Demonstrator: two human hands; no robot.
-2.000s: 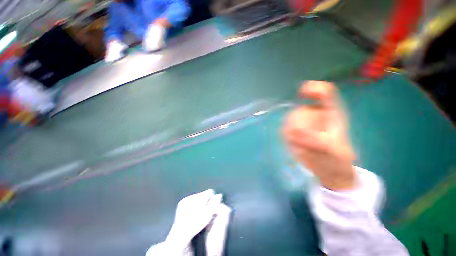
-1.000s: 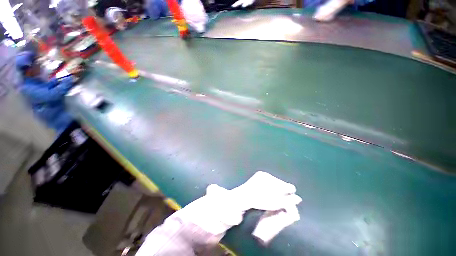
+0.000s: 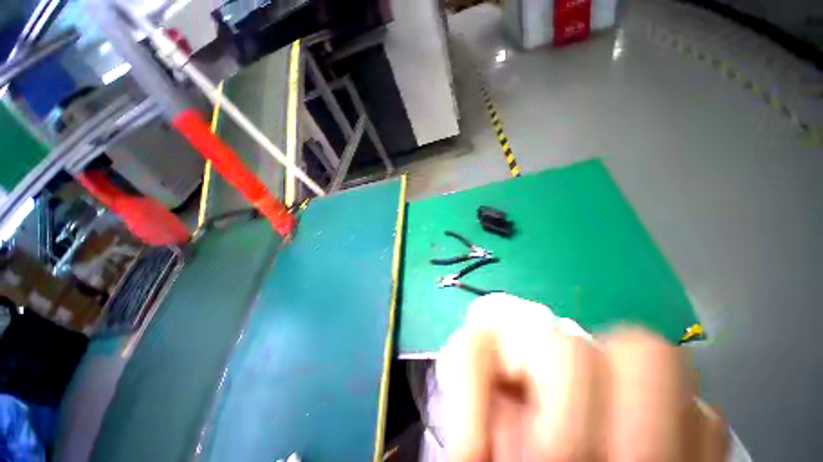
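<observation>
Two pairs of pliers with dark handles lie on the bright green side table: an upper pair and a lower pair. A small black blocky object lies just above them. My right hand, bare and strongly blurred, is close to the camera at the bottom right, its fingers bent. White glove fabric shows behind it, apparently on my left hand, just below the lower pliers. My right hand mostly hides it. Whether either hand holds anything cannot be told.
The side table adjoins the dark green bench along its yellow-edged side. Red-wrapped uprights stand at the bench's far left. A yellow item is at the side table's right corner. Grey floor with striped tape lies beyond.
The view has swung right from the long bench to the side table with the pliers. The bare right hand, out of view one second ago, is now in front of the white glove.
</observation>
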